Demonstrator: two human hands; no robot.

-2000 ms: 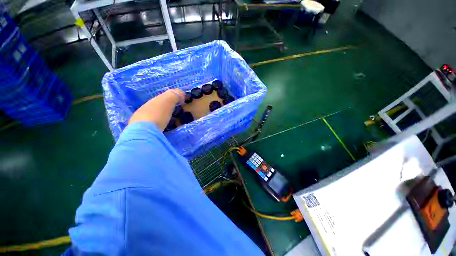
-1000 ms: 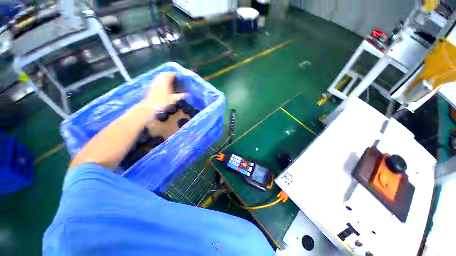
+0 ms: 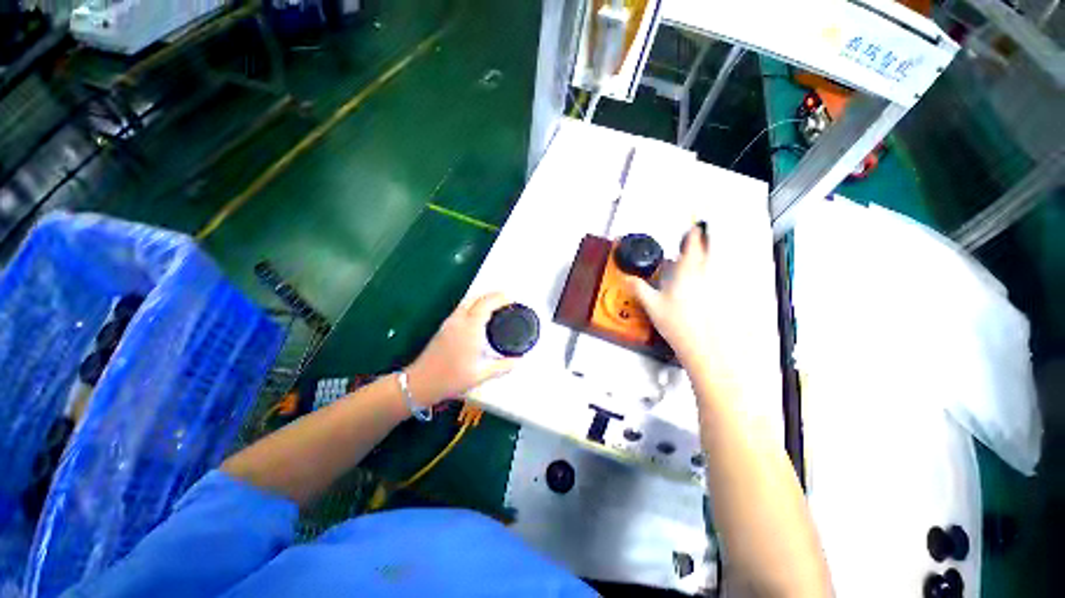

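My left hand (image 3: 450, 356) holds a round black housing (image 3: 512, 329) above the near left part of the white bench machine (image 3: 549, 257). An orange holding jig (image 3: 619, 306) on a dark brown plate (image 3: 580, 284) lies on the machine top. Another round black housing (image 3: 638, 254) sits at the jig's far end. My right hand (image 3: 677, 298) is at the jig's right side, thumb over the orange block and fingers spread away from it. A small dark thing shows at its fingertips; I cannot tell whether it is held.
The blue plastic crate (image 3: 175, 350) with clear liner and black housings stands at the left. A metal frame (image 3: 818, 175) rises behind the machine. A white sheet (image 3: 864, 467) with several black discs (image 3: 940, 543) lies at the right. A grey-white plate (image 3: 537, 514) is under the machine's front edge.
The view has swung right. My left hand has left the crate and now holds a black housing over the machine. My right hand has come into view beside the jig.
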